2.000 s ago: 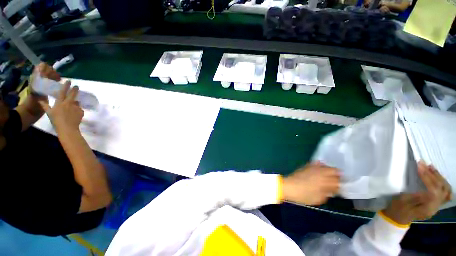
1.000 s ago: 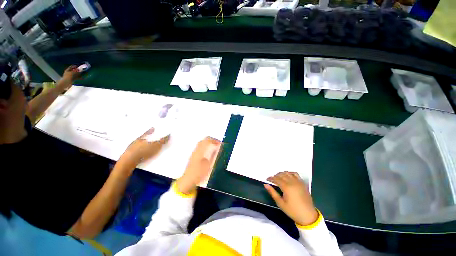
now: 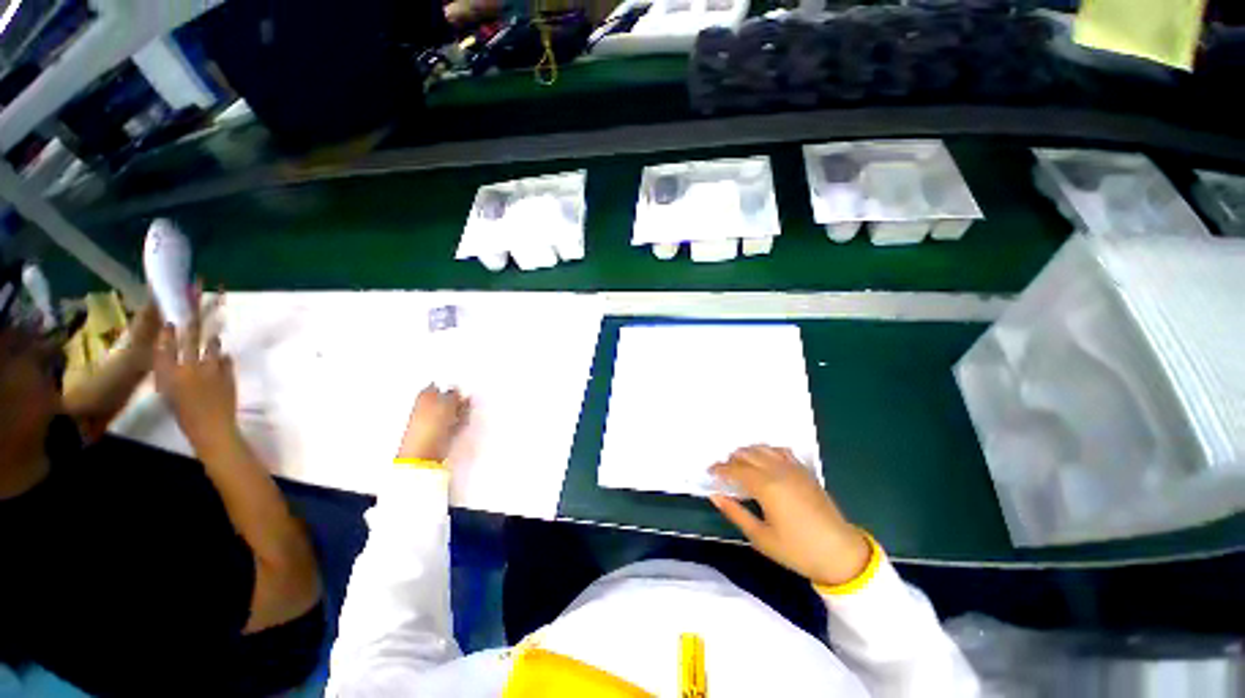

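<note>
A flat-looking white square [image 3: 707, 402] lies on the green surface in front of me; no hollows show in it. My right hand [image 3: 792, 511] is at its near right corner, fingers over the top and thumb at the front edge. My left hand [image 3: 434, 423] is low over the white bench covering [image 3: 533, 396], fingers curled; glare hides whether it holds anything. A small grey patch [image 3: 442, 318] shows beyond that hand; its white surroundings merge with the covering.
The stack of nested trays [image 3: 1092, 396] stands at right. Separate filled trays [image 3: 707, 205] line the far side. A coworker in black [image 3: 137, 545] sits at left, holding a white device [image 3: 169, 273]. Clear plastic [image 3: 1010, 648] lies low at right.
My left hand has moved left from beside the white square onto the bench covering. My right hand stays at the square's corner. The coworker's near hand has moved back left and a white device is now raised.
</note>
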